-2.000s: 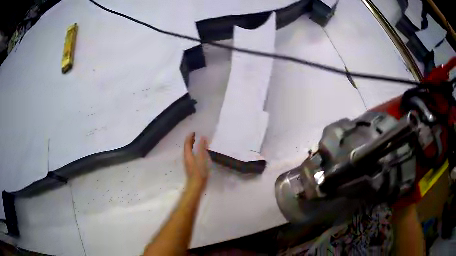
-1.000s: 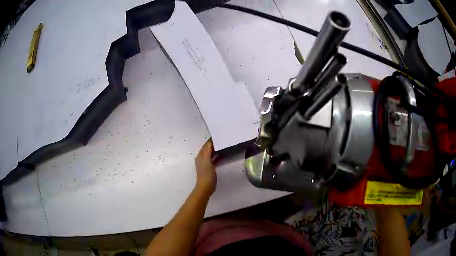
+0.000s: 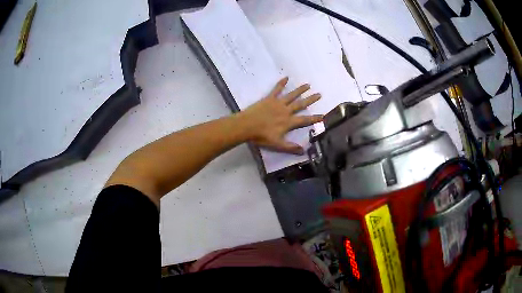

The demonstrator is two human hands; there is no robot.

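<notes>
The straight knife cutting machine (image 3: 389,171), with a red and silver body, stands at the right, its silver tubes pointing up and right. Its grey base plate (image 3: 295,200) shows at the near end of a cut block (image 3: 234,54), a white paper-topped dark stack. My left hand (image 3: 277,117) lies on the block with fingers spread, fingertips close to the machine's front. It grips nothing. My right hand is not visible. The blade is hidden by the machine body.
The fabric lay (image 3: 109,117) with a jagged dark edge is at the left under its paper marker (image 3: 57,68). A gold-yellow bar (image 3: 24,34) lies on it. A black cord (image 3: 366,31) crosses the top. A metal rail (image 3: 426,26) and dark-edged pieces (image 3: 481,63) are at the right.
My left hand has moved from the block's near end onto its top. The machine has turned, its red digits now showing, and its base plate now meets the block's near end. My right forearm has left view.
</notes>
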